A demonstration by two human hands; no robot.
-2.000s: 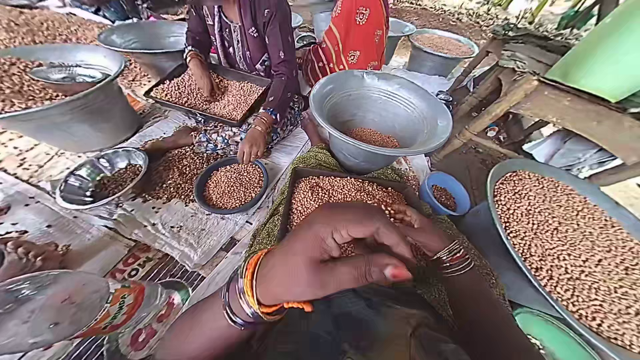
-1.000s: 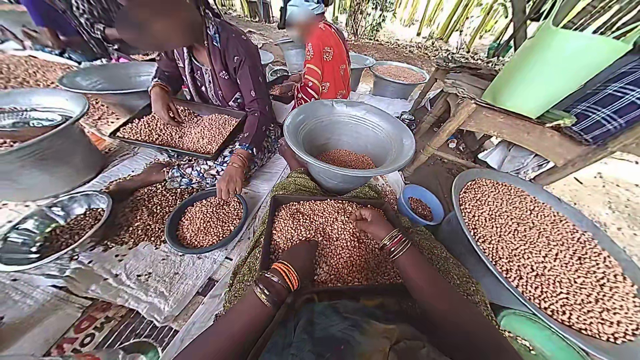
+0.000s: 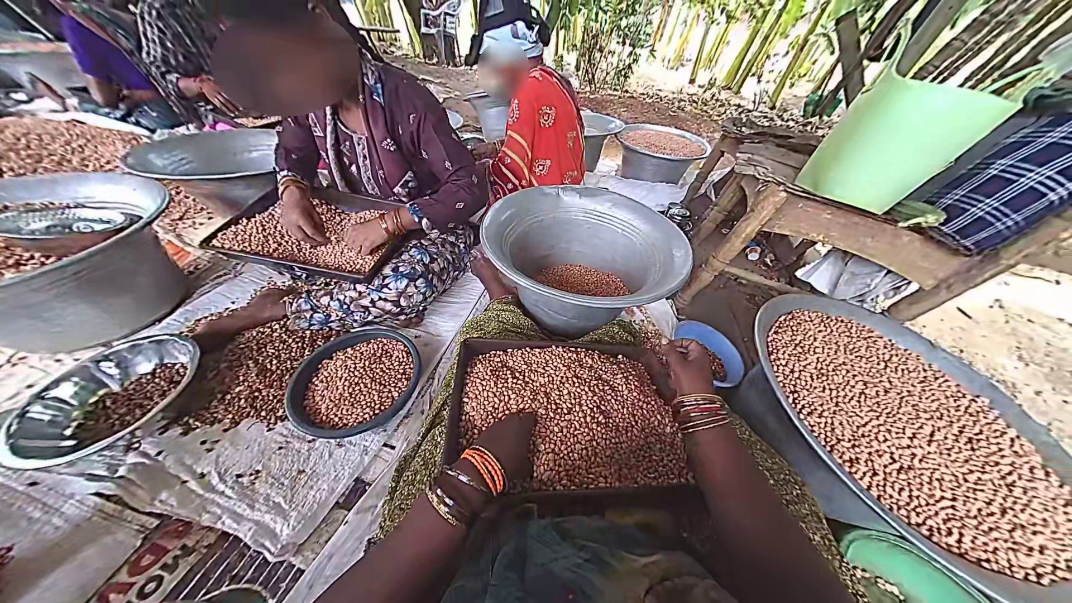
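A dark rectangular tray (image 3: 453, 419) full of shelled peanuts (image 3: 578, 410) rests on my lap. My left hand (image 3: 508, 444) reaches into the peanuts at the tray's near left part, its fingertips hidden among them. My right hand (image 3: 688, 365) is over the tray's far right corner, beside a small blue bowl (image 3: 722, 343) holding some darker pieces; its fingers look bent together, and whether they hold anything is too small to tell. Beyond the tray stands a large metal basin (image 3: 586, 239) with peanuts at its bottom.
A wide metal basin heaped with peanuts (image 3: 904, 419) stands at right, near a wooden bench (image 3: 854, 239) bearing a green bag (image 3: 904, 138). At left are a dark round bowl (image 3: 293, 402) and a steel bowl (image 3: 25, 448). A person (image 3: 377, 151) sorts peanuts in another tray.
Two seconds ago my left hand was raised in front of the tray; now it is down in the peanuts. My right hand has moved from over the peanuts to the tray's right edge. The view has tilted up.
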